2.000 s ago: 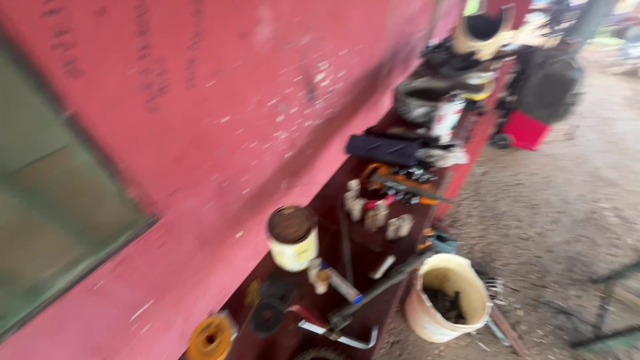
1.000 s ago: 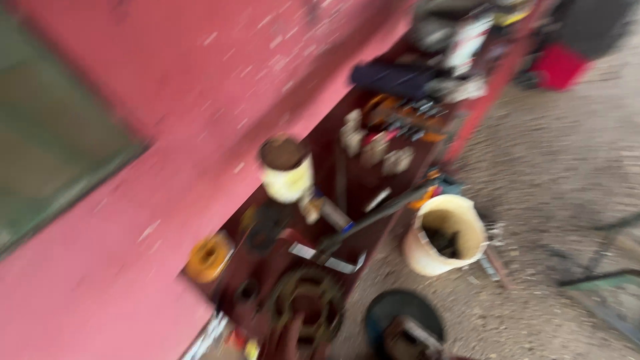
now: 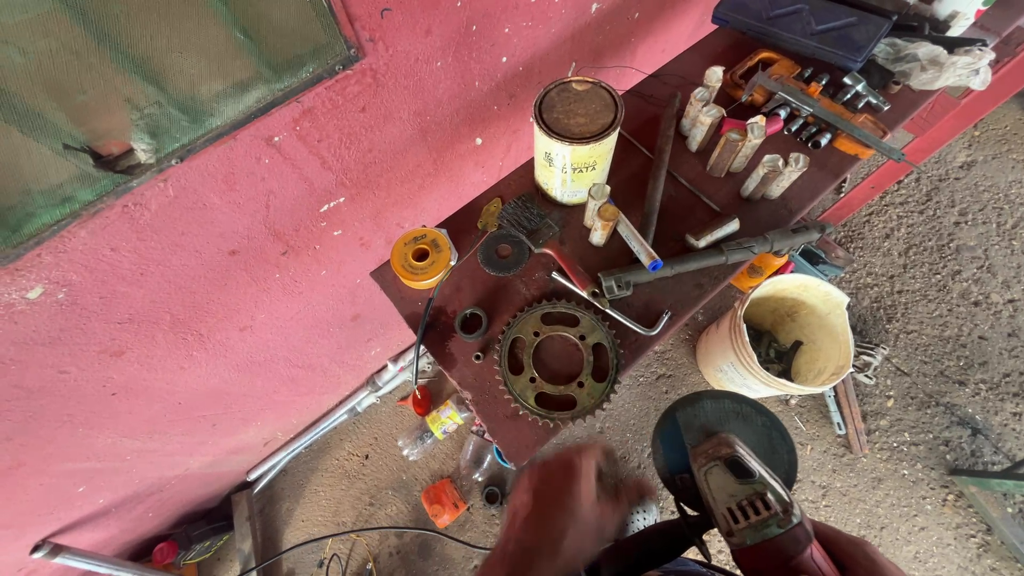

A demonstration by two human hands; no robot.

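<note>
My right hand (image 3: 850, 550), partly cut off by the lower edge, is closed around the body of an angle grinder (image 3: 740, 500) with a large dark disc (image 3: 724, 448). My left hand (image 3: 560, 508) is motion-blurred just left of the grinder, below the table's near end; its fingers cannot be made out. Above it, a toothed metal sprocket (image 3: 517, 330) lies flat on the dark red table (image 3: 500, 408). Beside the sprocket are a metal ring (image 3: 471, 324), a bent metal wrench (image 3: 640, 326) and a long metal shaft (image 3: 720, 254).
A paint tin (image 3: 572, 168), an orange spool (image 3: 420, 258), a wire brush (image 3: 526, 220), cut tubes (image 3: 728, 152), a caliper (image 3: 832, 116) and sockets crowd the table. A white bucket (image 3: 720, 352) stands at its right. Bottles, a black cable (image 3: 360, 530) and metal pipes (image 3: 340, 416) lie below, by the pink wall.
Two seconds ago neither hand nor the grinder was in view. One second ago a hand was close to the sprocket's lower edge; it is now farther from it. The view has shifted.
</note>
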